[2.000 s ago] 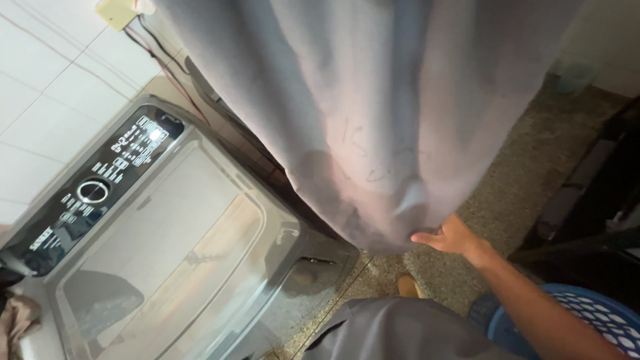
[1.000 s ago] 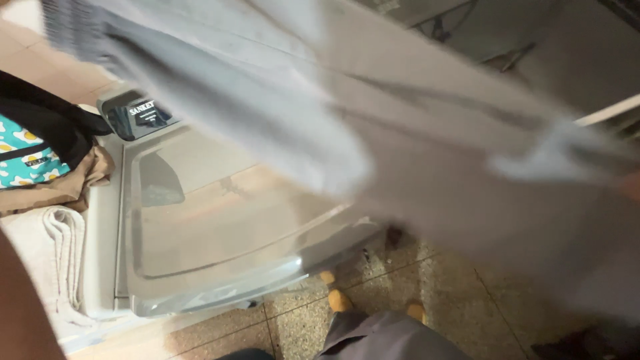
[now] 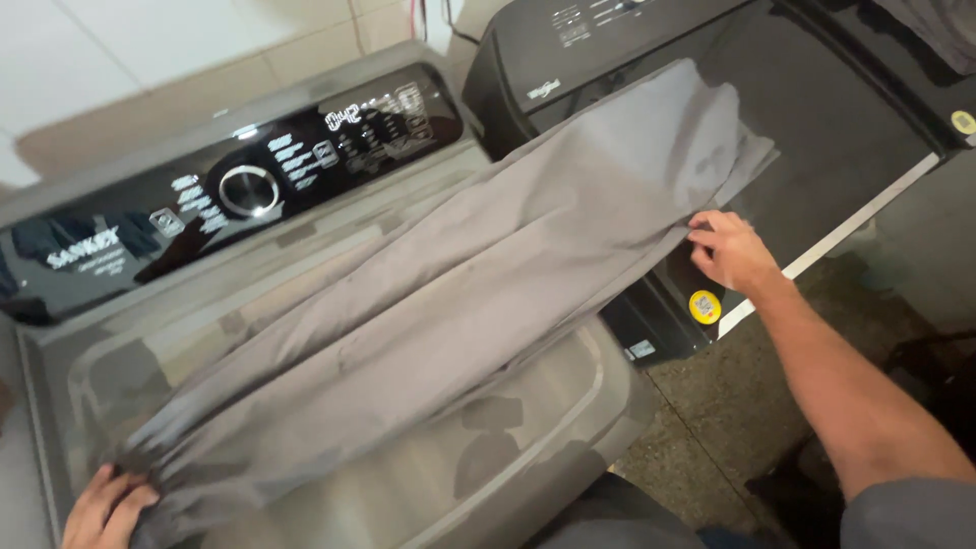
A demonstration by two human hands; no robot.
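A long grey cloth garment (image 3: 457, 305), which looks like trousers, lies stretched across the lid of a grey Sankey washing machine (image 3: 564, 457). Its wide end reaches over the black Whirlpool appliance (image 3: 801, 99) on the right. My right hand (image 3: 728, 248) pinches the garment's near edge close to that wide end. At the lower left, my left hand (image 3: 110, 507) is on the gathered, narrower end; the fingers are partly cut off by the frame and blurred, so its grip is unclear.
The washer's control panel (image 3: 252, 191) with a round knob runs along the back, before a tiled wall (image 3: 152, 46). Dark fabric (image 3: 930, 30) lies on the black appliance at the upper right. Speckled floor (image 3: 671, 419) shows below the machines.
The grey garment, hanging in front of me two seconds ago and blurred in motion one second ago, now lies across both machines. My left hand has come into view.
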